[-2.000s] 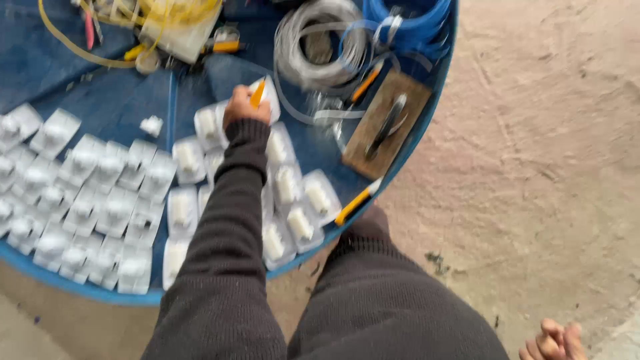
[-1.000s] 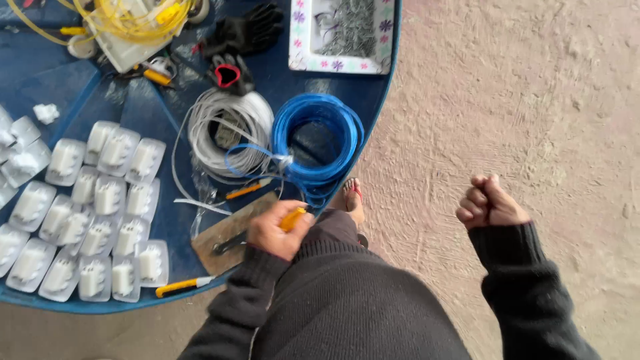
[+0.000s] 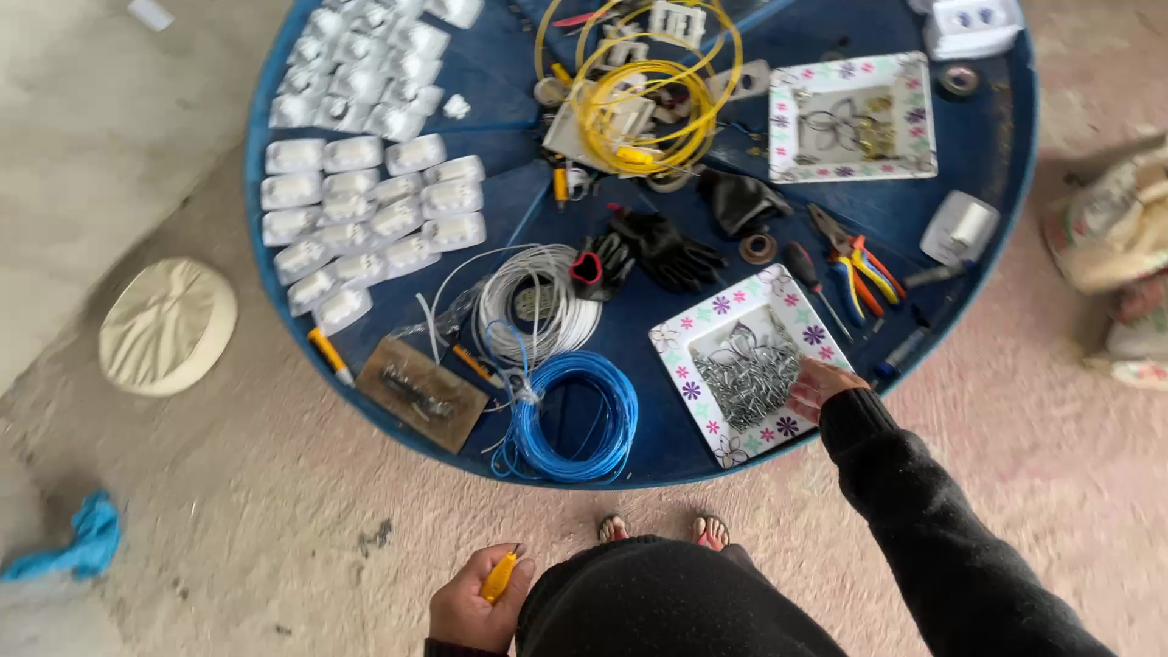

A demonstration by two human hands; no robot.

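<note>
My left hand [image 3: 479, 598], below the round blue table's near edge, is closed around a small yellow-handled tool [image 3: 499, 577], perhaps a tester or screwdriver. My right hand [image 3: 819, 388] reaches over the right rim of a flower-patterned square plate [image 3: 673, 339], fingers apart beside a pile of metal screws [image 3: 746, 376]. Whether its fingertips touch the screws cannot be told. Right of that plate lie a screwdriver [image 3: 803, 266] and combination pliers [image 3: 856, 265] with multicoloured handles. Left of it are a coil of blue cable [image 3: 630, 401] and a coil of white cable [image 3: 488, 301].
White electrical fittings [image 3: 347, 228] stand in rows at the table's left. Nearer are a wooden board [image 3: 372, 383] and a yellow utility knife [image 3: 330, 356]. Black gloves [image 3: 671, 251], a yellow cable coil [image 3: 584, 114] and a second flowered plate [image 3: 785, 119] lie farther back. A cushioned stool [image 3: 169, 327] stands left.
The view has shifted right along the table. My right hand, a loose fist away from the table a second ago, is now at the plate of screws. My left hand has left the wooden board with the yellow tool.
</note>
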